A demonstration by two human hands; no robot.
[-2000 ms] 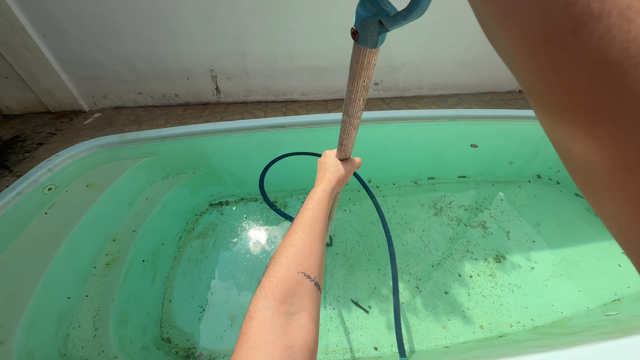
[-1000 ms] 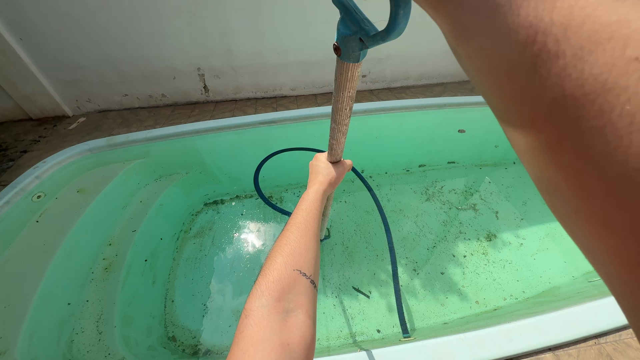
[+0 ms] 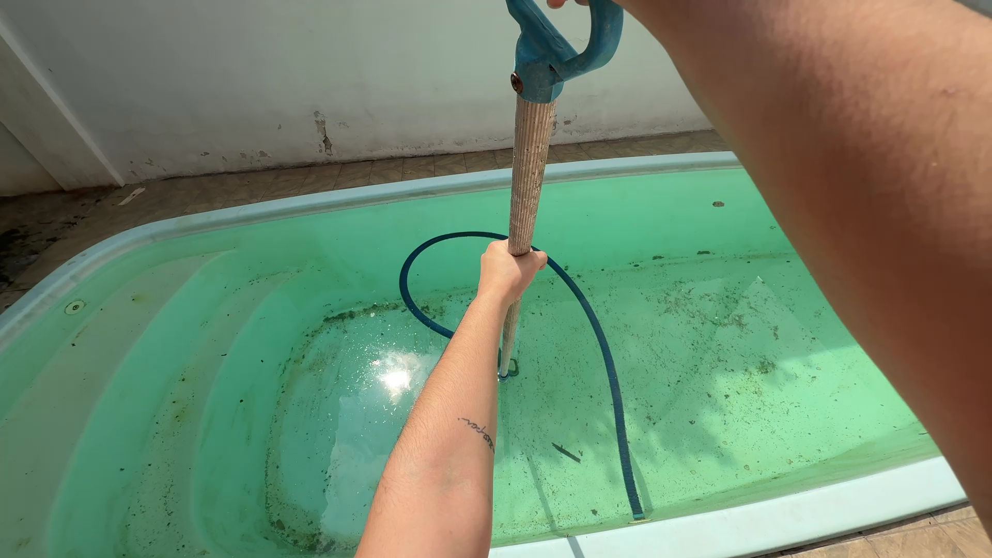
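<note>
My left hand [image 3: 509, 269] is closed around the middle of a long ribbed pole [image 3: 531, 170] that stands nearly upright and runs down into the pool. At the pole's top is a blue D-shaped handle [image 3: 542, 66]. Only the fingertips of my right hand [image 3: 568, 3] show, at the handle's upper part by the top edge; the rest of that hand is out of view. A dark blue ribbed hose [image 3: 607, 356] loops through the pool, passing behind my left hand, with one end at the near wall. What is fixed to the pole's lower end is mostly hidden by my forearm.
Green-tinted water fills the pool, with dirt on its floor [image 3: 682, 387]. Curved steps [image 3: 147, 411] lie at the left. A pale rim [image 3: 310, 203] surrounds the pool, with tiles [image 3: 403, 168] and a white wall [image 3: 232, 77] behind it. A dark stick-like piece [image 3: 566, 452] lies in the pool.
The view has shifted a little. The pole stands slightly more upright than two seconds ago, and more of the pool's near rim shows. Both hands keep their places on the pole and handle.
</note>
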